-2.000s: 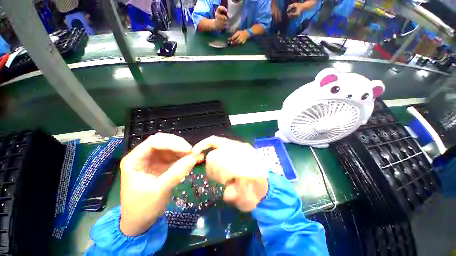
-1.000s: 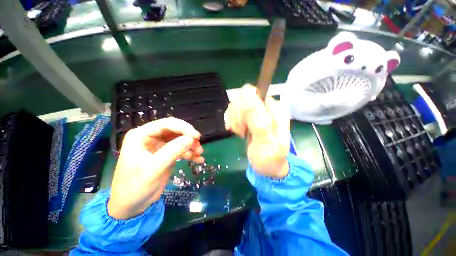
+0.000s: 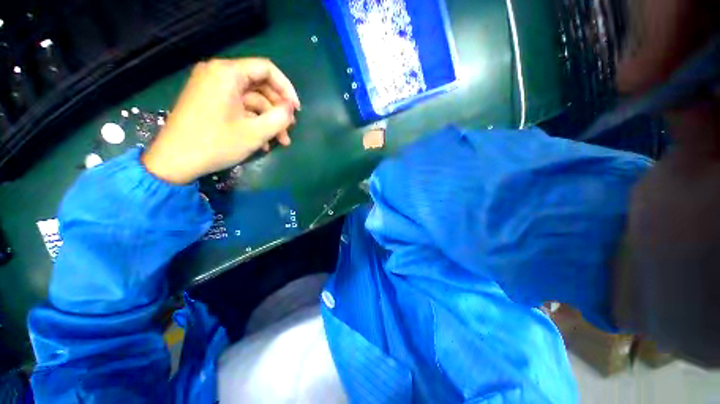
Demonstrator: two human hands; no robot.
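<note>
My left hand (image 3: pixel 229 118) is over the bench at upper left, fingers curled, thumb and fingertips together. I cannot tell whether something tiny is between them. My right hand (image 3: pixel 671 79) is a large dark blur at the right edge, close to the camera; a blurred grey streak crosses it, and its grip cannot be made out. Small dark components (image 3: pixel 147 123) lie scattered beside and partly behind my left hand and wrist. A blue backing sheet (image 3: pixel 256 215) with a few small white squares lies at the bench edge, partly under my left sleeve.
A blue bin (image 3: pixel 444 43) of small white parts stands at top centre, with a tan square (image 3: pixel 373 139) just below it. Round white discs (image 3: pixel 113 132) lie left of my left hand. Black trays (image 3: pixel 118 47) are at upper left. A white cable (image 3: pixel 517 63) runs right of the bin.
The view has tilted down and swung right. The fan has left the picture. My right hand has come up close to the camera from over the bench. My left hand remains curled.
</note>
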